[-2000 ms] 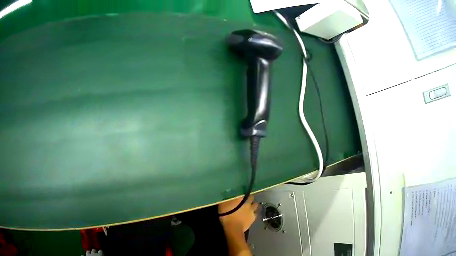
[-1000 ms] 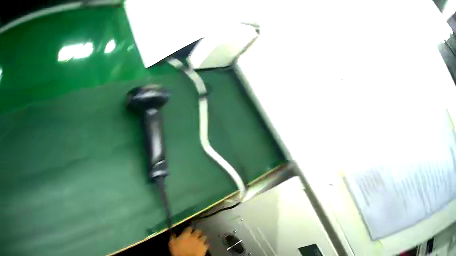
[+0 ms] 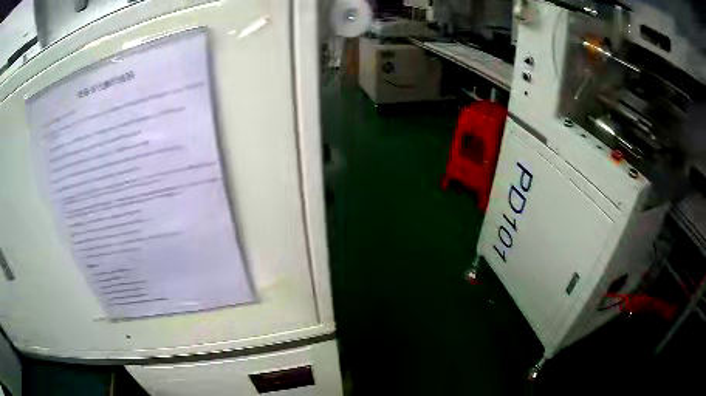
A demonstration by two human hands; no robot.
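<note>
No hand is in view. Nearest in front of me, at the left, stands a large white equipment cabinet (image 3: 271, 155). A printed sheet (image 3: 147, 178) is fixed to its face, a little tilted, with several lines of text too blurred to read. A dark rectangular panel (image 3: 282, 378) shows low on the cabinet. The scanner is not in view.
A dark green floor aisle (image 3: 387, 255) runs beside the cabinet. A white machine marked PD101 (image 3: 542, 224) stands at the right on small feet. A red plastic stool (image 3: 475, 151) is behind it. A white box-like unit (image 3: 399, 73) stands farther back.
The view has swung right, away from the green bench. The scanner, the cables and the hand at the bench edge have left the picture. The aisle, machine and red stool have come in.
</note>
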